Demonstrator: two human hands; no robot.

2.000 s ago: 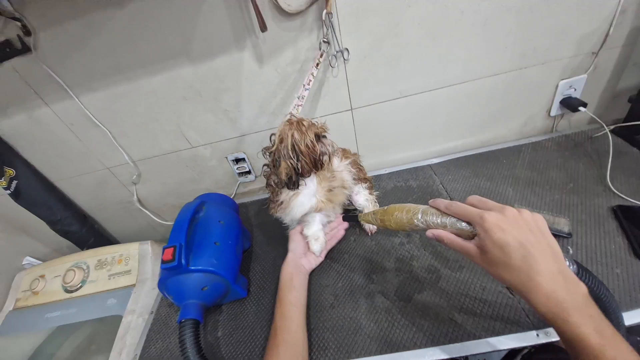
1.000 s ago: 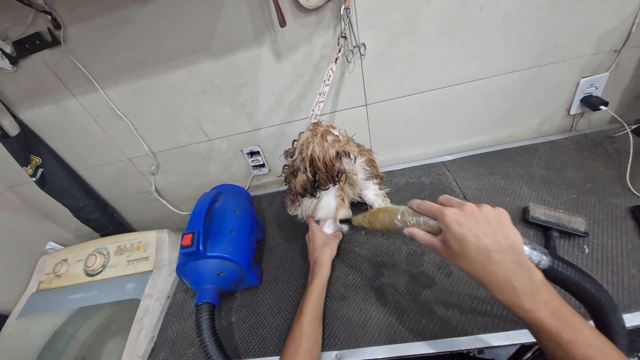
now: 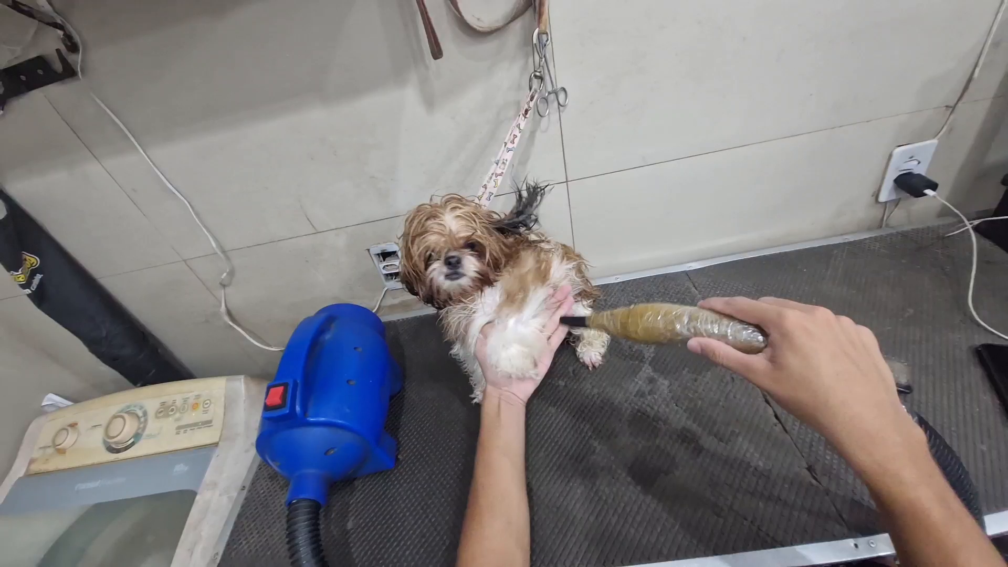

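Note:
A small brown and white dog point(image 3: 512, 276) with damp, tousled fur faces the camera on a ribbed black rubber mat, tethered by a patterned leash point(image 3: 505, 150). My left hand point(image 3: 516, 366) is palm up under the dog's white-furred front leg, the fingers spread and partly hidden by fur. In my right hand point(image 3: 776, 342) is the tape-wrapped dryer nozzle point(image 3: 665, 321), its narrow black tip close to my left fingers and the dog's fur. A blue pet dryer point(image 3: 335, 394) with a red switch stands left of the dog, its black hose point(image 3: 305, 531) running down out of view.
At the lower left is a washing machine point(image 3: 130, 429). Scissors point(image 3: 551, 98) hang on the tiled wall by the leash. A charger point(image 3: 916, 184) sits in the right wall outlet, its white cable trailing down. The table's metal edge point(image 3: 795, 557) crosses the bottom right.
The dog's face, hidden a second ago, now shows toward the camera. My left hand has moved from below its muzzle to under the raised leg. My right hand still holds the nozzle.

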